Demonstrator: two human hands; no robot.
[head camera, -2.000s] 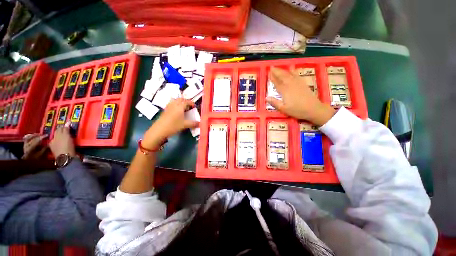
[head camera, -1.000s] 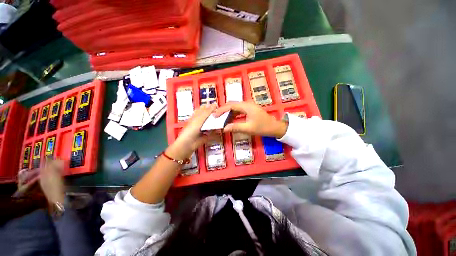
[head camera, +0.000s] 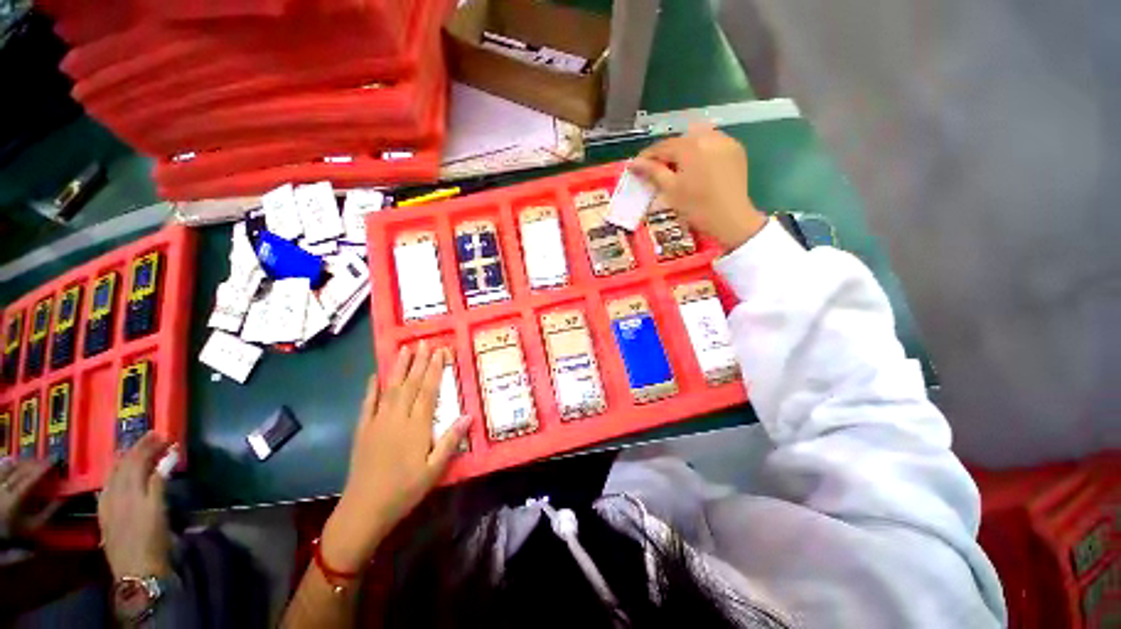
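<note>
A red-orange phone tray (head camera: 492, 460) lies in front of me with phones back up in two rows. My right hand (head camera: 701, 178) holds a white battery (head camera: 629, 199) by its edge above the upper row, over the fourth phone (head camera: 607, 250). My left hand (head camera: 403, 424) lies flat on the tray's lower left corner, over a phone with a white battery (head camera: 448, 399); it holds nothing that I can see. Some phones show white batteries, one a blue battery (head camera: 642, 349) and one a dark one (head camera: 481, 261). Others show beige open backs (head camera: 504, 375).
Loose white batteries (head camera: 282, 307) and a small black part (head camera: 273, 434) lie left of the tray. Stacked trays (head camera: 283, 86), a cardboard box (head camera: 529, 62) and a yellow stick (head camera: 428, 197) are behind. A smartphone (head camera: 814, 229) is partly hidden at right. A coworker's hands (head camera: 138, 510) work at left.
My hands have parted. The right has carried a white battery to the upper row; the left has come down onto the tray's left end. The view has shifted, so the trays appear further left.
</note>
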